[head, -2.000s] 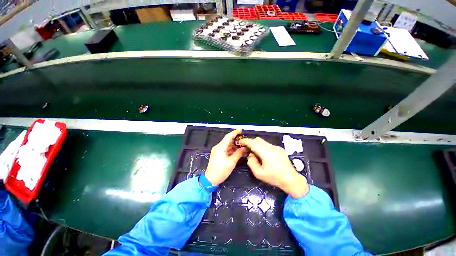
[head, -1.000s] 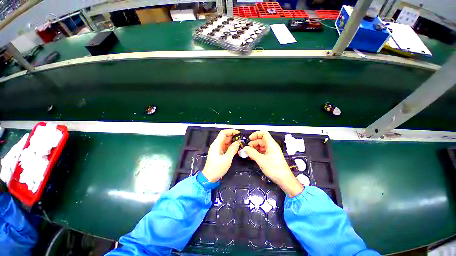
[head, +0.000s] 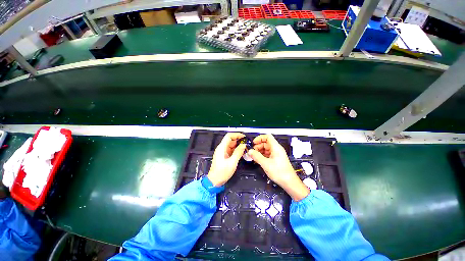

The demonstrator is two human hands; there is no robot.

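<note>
My left hand and my right hand are bare and meet over the upper part of the black carrier tray. Their fingertips hold a small dark round module between them. A white round piece shows just below it at the fingertips; whether it is attached is hidden. A clear blister tray with round pockets lies on the black tray. Two white discs sit at its right side, partly behind my right wrist. A white scrap piece lies at the tray's upper right.
A dark green conveyor belt runs beyond the tray, with modules on it. A red bin of white pieces stands left. A metal post slants at the right. Filled blister trays lie across the belt. A person's blue sleeve shows lower left.
Since two seconds ago my right hand has drawn back from over my left, and the white piece now shows at the fingertips. A second white disc has appeared on the right. The belt modules have shifted right.
</note>
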